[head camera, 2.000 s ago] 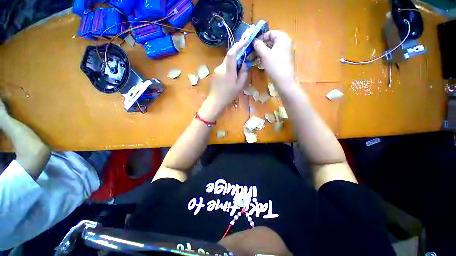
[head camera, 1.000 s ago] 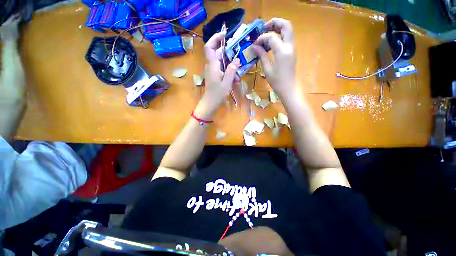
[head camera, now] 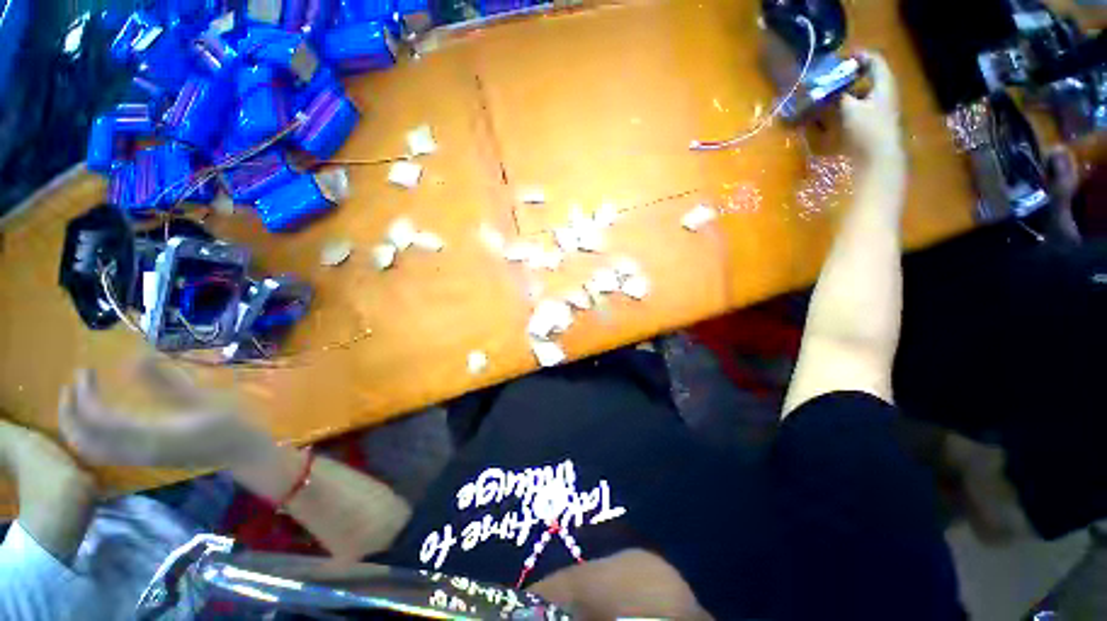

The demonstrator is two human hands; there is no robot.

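Observation:
My left hand (head camera: pixel 158 419) is blurred, at the lower left, with fingers apart and nothing seen in it. It is just below two units standing close together: a black shell (head camera: pixel 97 265), a grey-white box (head camera: pixel 182 297) with blue inside, and a second box partly behind it. My right hand (head camera: pixel 872 109) is at the upper right, its fingers closed on the end of the grey box (head camera: pixel 835 80) of another unit. That unit has a black shell (head camera: pixel 807 22) and a pale lead with a white tip lying on the bench.
Blue battery packs (head camera: pixel 291 200) are heaped at the upper left. Pale paper scraps (head camera: pixel 552 318) lie scattered mid-bench. Another person's arm (head camera: pixel 43 479) is at the lower left edge. More black parts (head camera: pixel 1014 152) and another person's dark clothing are at the right.
The view has shifted. My hands have parted; the unit they held is now beside the other at left. My left hand is empty and my right hand has taken hold of the right-hand unit.

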